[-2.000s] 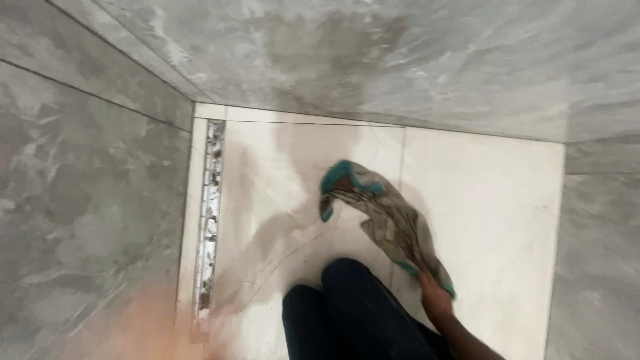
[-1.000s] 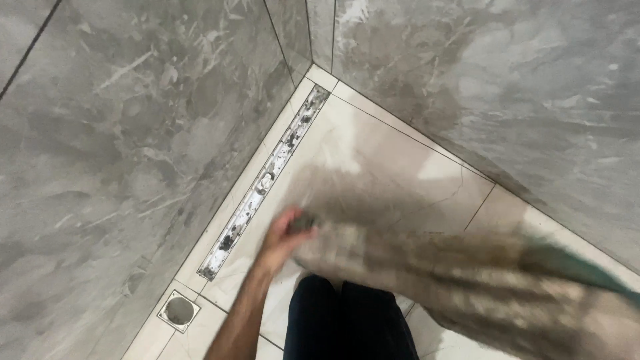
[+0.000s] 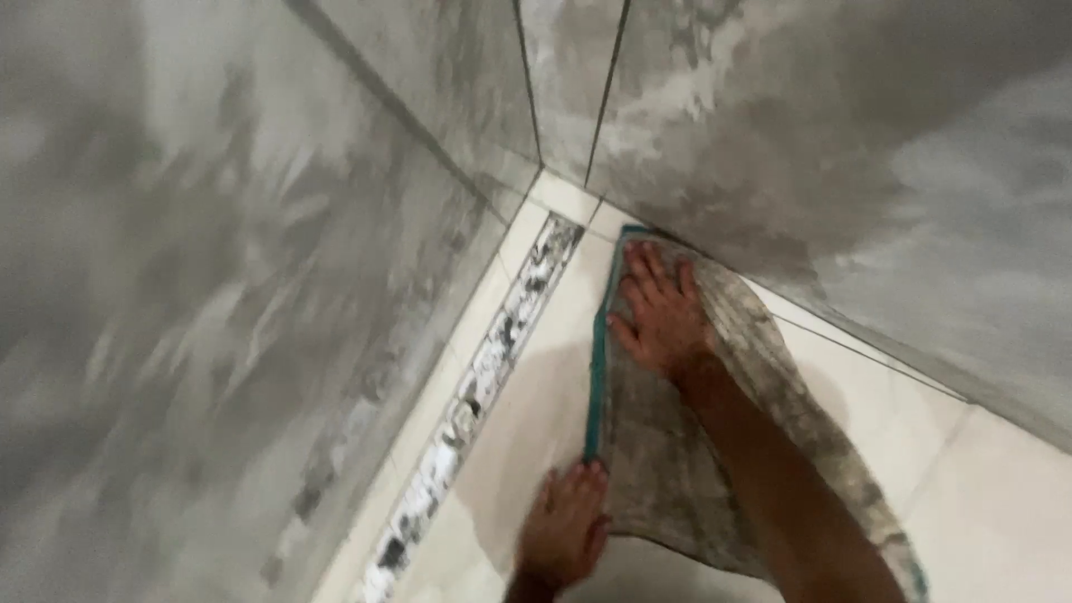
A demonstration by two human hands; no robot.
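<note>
A grey-brown cloth [image 3: 662, 469] with a teal edge lies spread on the pale floor tiles, one corner close to the foot of the right wall. Flat on its upper part rests my right hand [image 3: 666, 314], fingers spread. My left hand [image 3: 565, 519] is at the lower end of the teal edge, its fingertips touching the cloth's border; whether they pinch it cannot be told. The cloth's far lower end is partly hidden behind my right forearm.
A long, narrow floor drain strip [image 3: 481, 385] with a mottled black and white surface runs left of the cloth. Grey marbled walls [image 3: 209, 293] rise on the left and right [image 3: 921, 167], meeting near a narrow corner panel [image 3: 569, 84].
The cloth, blurred in motion across the right side one second ago, now lies spread on the floor. My right hand is on it near the corner. The view has shifted.
</note>
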